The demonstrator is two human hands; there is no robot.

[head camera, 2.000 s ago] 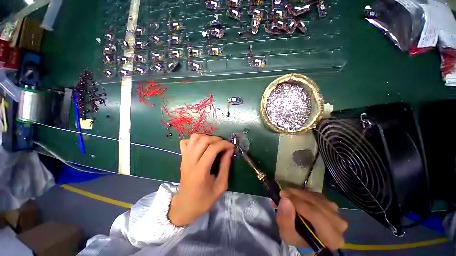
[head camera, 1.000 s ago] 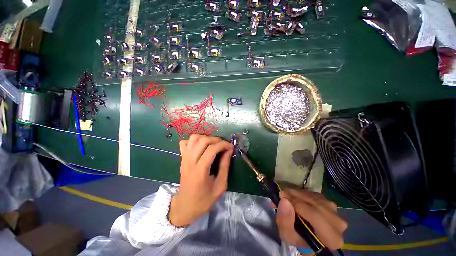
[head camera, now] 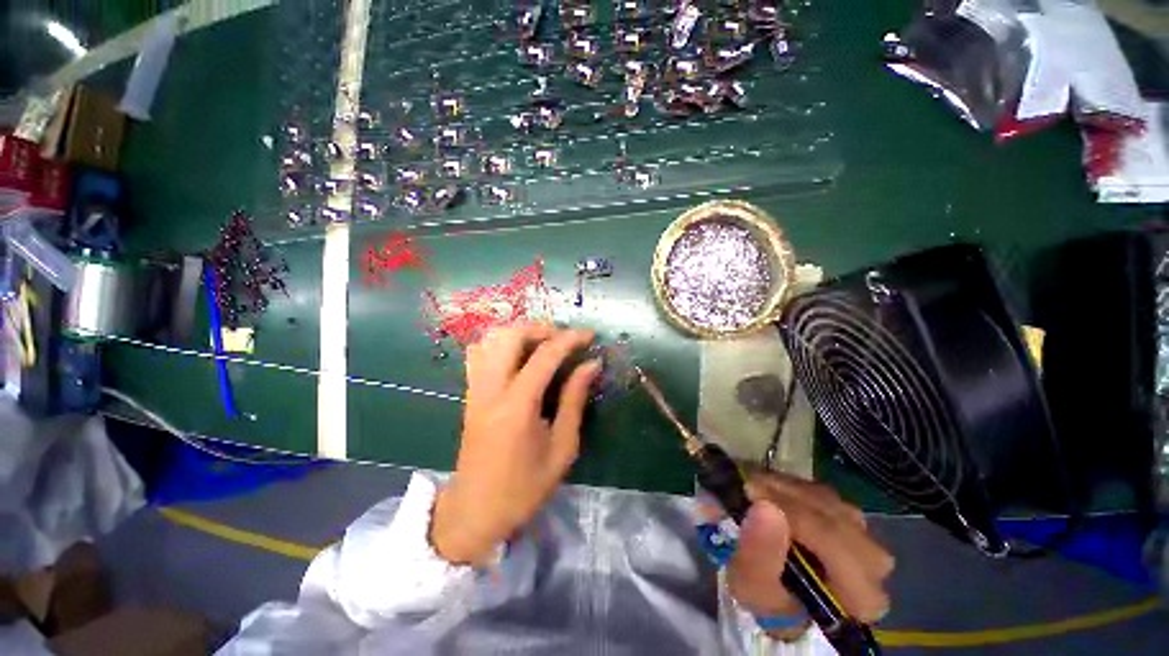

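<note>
My right hand (head camera: 814,545) holds the black and yellow soldering iron (head camera: 724,477). Its tip is a little to the right of my left fingertips and the small part there, apart from them. My left hand (head camera: 513,429) is bent over the mat, thumb and index fingertips close together at a small blurred motor-like part (head camera: 603,374). The thin solder wire (head camera: 385,383) runs from the left to my left hand; its end is hidden by the fingers. Another small silver and dark part (head camera: 594,268) lies above. Red lead wires (head camera: 490,308) lie loose above my left hand.
A round yellowish pot (head camera: 660,263) of silvery shreds stands right of centre. A black fan (head camera: 885,397) is at the right. A clear tray (head camera: 577,205) of small units lies at the back. The solder spool (head camera: 109,297), blue stick (head camera: 221,340) and dark pile (head camera: 244,263) are left. Bags (head camera: 1070,64) lie upper right.
The iron's tip has moved off the small part to the right. My left fingertips have shifted slightly. The whole view has shifted and tilted a little, and a blue band shows at my right wrist.
</note>
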